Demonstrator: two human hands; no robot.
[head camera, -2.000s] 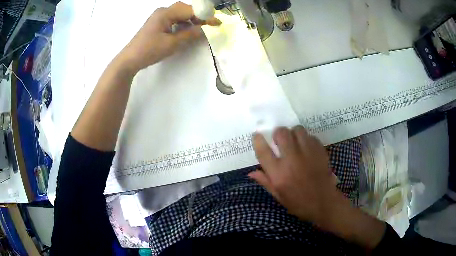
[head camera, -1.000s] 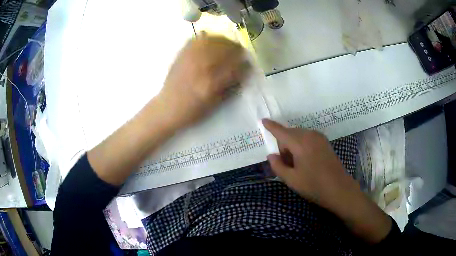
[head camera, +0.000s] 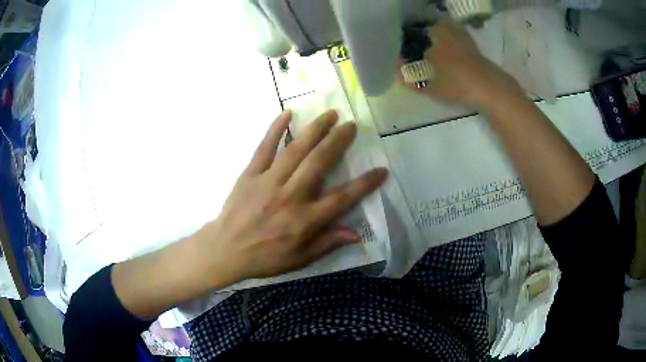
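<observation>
A white fabric strip (head camera: 375, 191) runs from under the machine head (head camera: 368, 42) across the table, and its lower end curls over the table's front edge onto the checked garment. My left hand (head camera: 297, 198) lies with spread fingers on the strip and the bed in front of the needle area, palm down, gripping nothing visible. My right hand (head camera: 453, 67) is blurred, at the right side of the machine head by the ribbed knob (head camera: 418, 72). Its fingertips are partly hidden behind the head. The needle is hidden too.
The printed ruler (head camera: 467, 201) runs along the table's front edge. A dark phone (head camera: 623, 106) lies at the right. A layered white bundle (head camera: 520, 283) hangs below the table at right. Blue trays (head camera: 25, 106) stand at the far left.
My right hand has left the strip's lower end and moved up to the machine head. My left hand now lies flat. The strip's lower end now hangs over the edge. The view has shifted.
</observation>
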